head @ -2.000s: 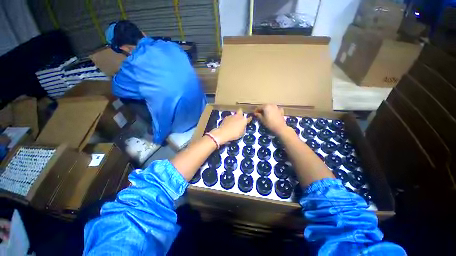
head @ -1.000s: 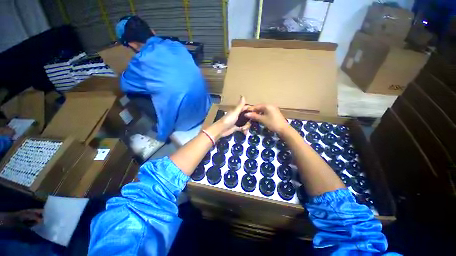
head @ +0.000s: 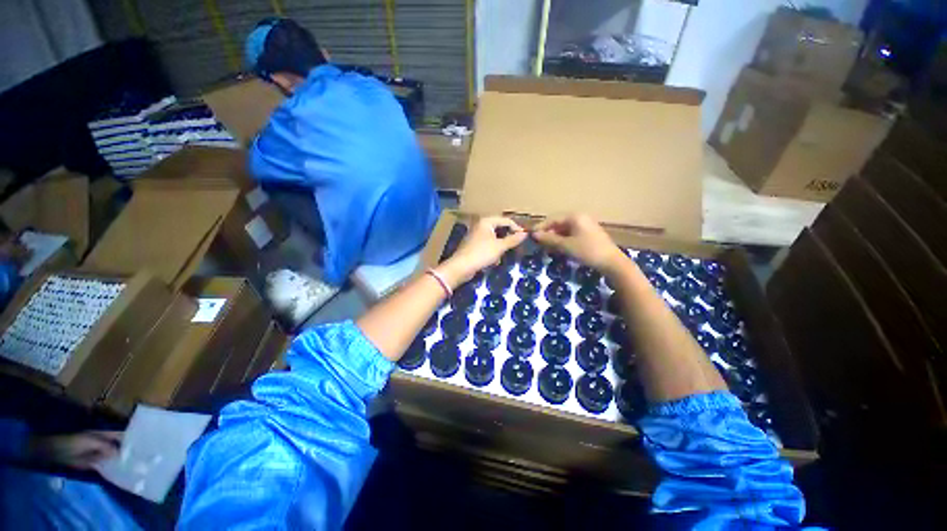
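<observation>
An open brown carton [head: 498, 401] holds rows of round black parts [head: 517, 374] with white showing between them. My left hand [head: 486, 247] is over the carton's back left area, fingertips drawn together. My right hand [head: 579, 241] is just right of it, thumb and fingers pinched, tips almost touching the left fingertips. Something tiny and dark seems to lie between the fingertips, but it is too small and blurred to name. My forearms and the right hand hide some parts in the back and middle rows.
The carton's lid [head: 587, 156] stands up behind. A person in a blue smock [head: 358, 166] sits bent over at the back left. At left are a carton of small white parts [head: 57, 324] and another person's hand with a white sheet [head: 156, 451]. Brown cartons [head: 794, 130] stand back right.
A second ago my hands were close around a dark round part above the carton. Now that part is not seen in them, and my fingertips meet lower over the back row.
</observation>
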